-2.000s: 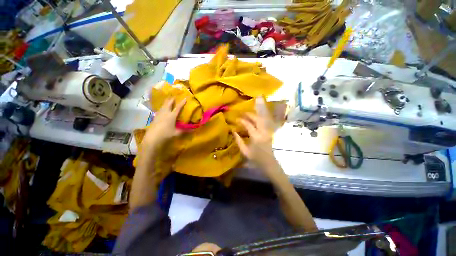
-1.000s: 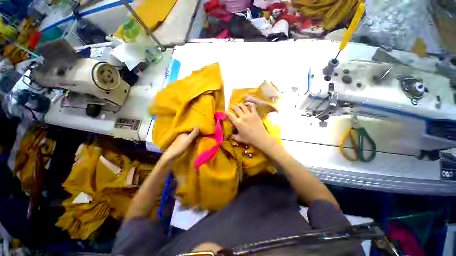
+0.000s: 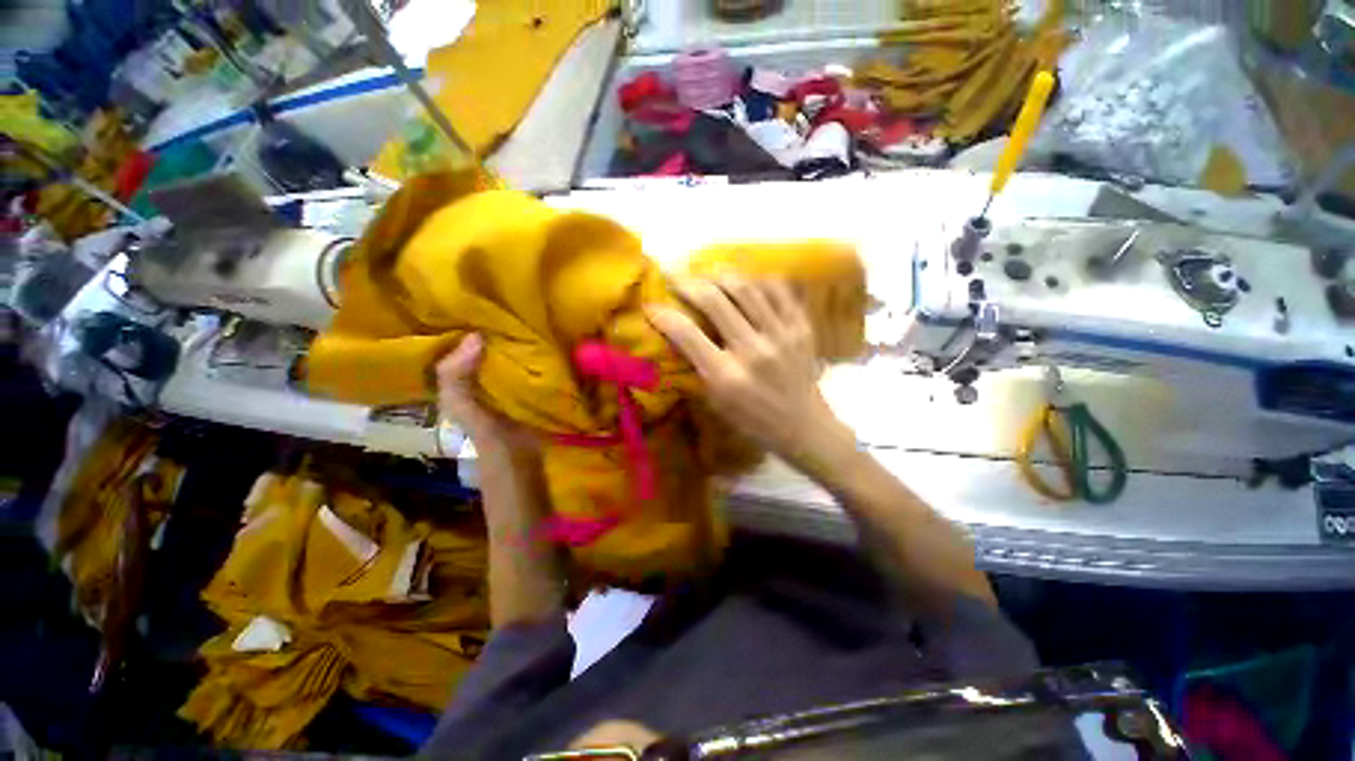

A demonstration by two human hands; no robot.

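A thick bundle of mustard-yellow cut pieces (image 3: 513,275) is held up over the front of the white machine table, close to the camera. A bright pink-red tie (image 3: 636,431) is wrapped round its middle, with a knot and loose ends facing me. My left hand (image 3: 483,405) grips the bundle's lower left side; its fingers are partly hidden behind the cloth. My right hand (image 3: 755,357) lies on the bundle's right side, fingers spread and a little blurred, pressing on the cloth. A yellow end sticks out beyond the right fingers.
The white sewing machine (image 3: 1100,283) is at right, with green and yellow-orange scissors (image 3: 1095,454) on its bed. A second machine (image 3: 238,275) is at left. More yellow pieces (image 3: 320,610) hang below left. Coloured scraps (image 3: 788,119) lie behind. A yellow-handled tool (image 3: 1022,134) stands upright.
The bundle has been lifted and turned; its upper part now reaches further left, over the second machine. The pink tie's knot now faces me. Both hands have moved with the bundle.
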